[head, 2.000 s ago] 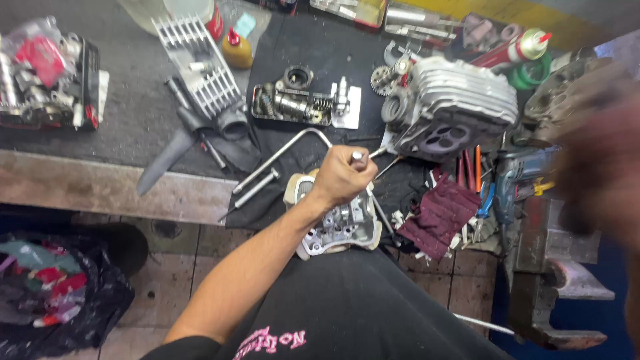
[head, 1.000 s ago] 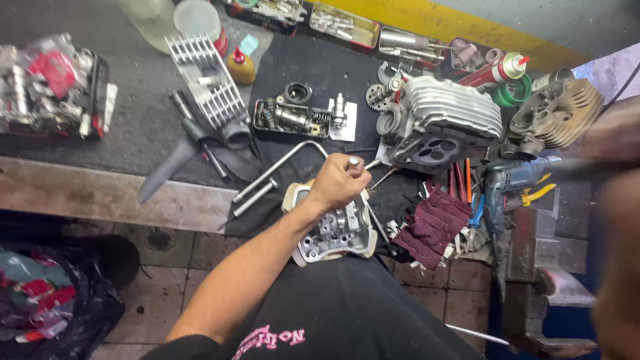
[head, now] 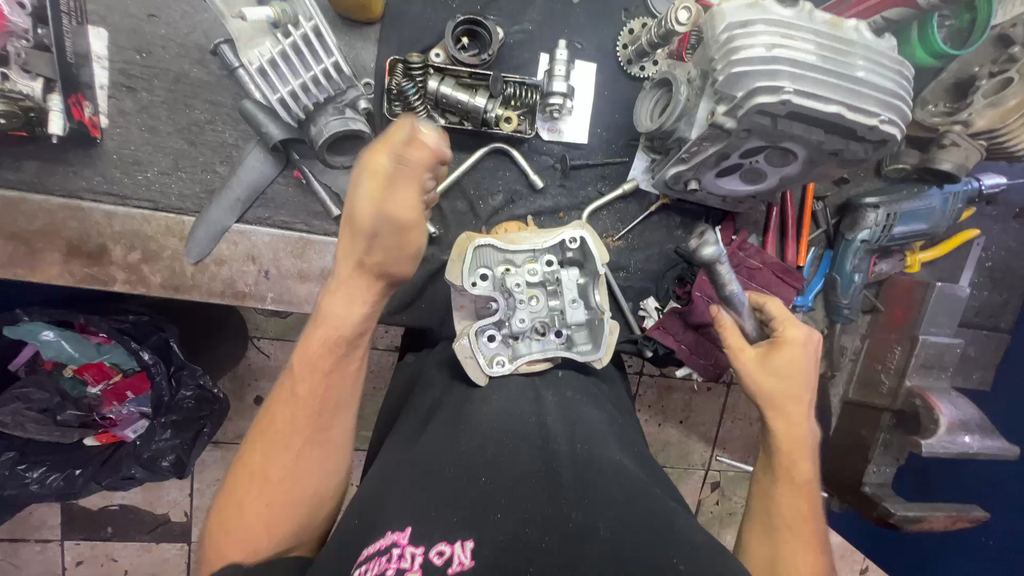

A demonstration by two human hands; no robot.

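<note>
A metal engine cylinder head rests at the bench edge against my lap, its valve side cavity facing up. My left hand is a blurred, closed fist above and left of it; whether it holds something cannot be told. A bent metal rod lies just beyond the fist. My right hand grips a short, thick metal tool with a knobbed end, right of the cylinder head, over a maroon cloth. A second bent bar lies beyond the cylinder head.
Behind stand a tray of springs and a camshaft, and a large finned cylinder head. A finned part lies at left, a power drill and a vise at right. A black bag of scraps is on the floor.
My left hand has lifted off the cylinder head and moved left. My right hand, raised and blurred at the far right before, has come down beside the cylinder head with the metal tool. The view is closer.
</note>
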